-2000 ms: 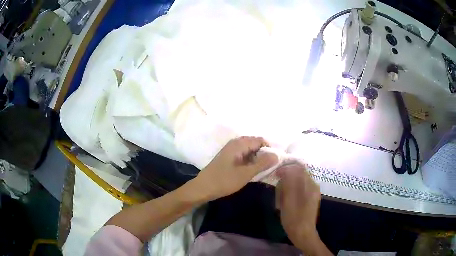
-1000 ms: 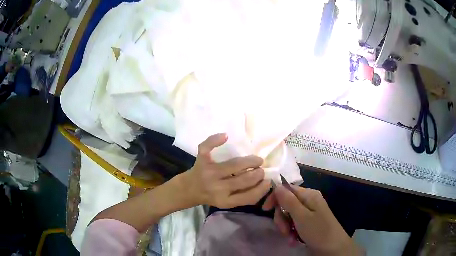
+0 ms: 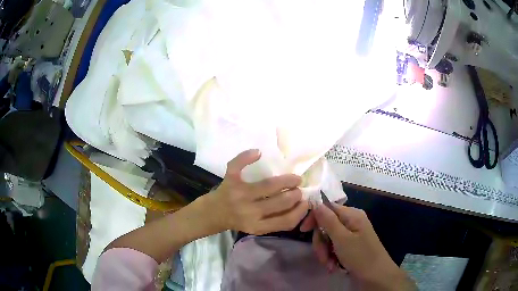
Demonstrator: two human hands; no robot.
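Observation:
White fabric (image 3: 164,85) is heaped over the table's left and middle and glares under the lamp. My left hand (image 3: 261,199) grips its near edge at the front of the table. My right hand (image 3: 346,233) is closed around a slim metal snipping tool (image 3: 325,199), whose pointed tip touches or nearly touches a small folded end of the cloth (image 3: 328,181). Most of the tool is hidden by my fingers, and I cannot tell whether its blades are closed.
The sewing machine head (image 3: 437,34) stands at upper right. Black scissors (image 3: 483,136) lie right of the needle area. A thin dark strip (image 3: 417,124) lies on the table. A ruler scale (image 3: 409,170) runs along the front edge. A yellow frame (image 3: 122,190) is at lower left.
The cloth edge has been drawn towards me, off the table's front edge. The slim tool now shows in my right hand. Over the last second both hands have hardly moved.

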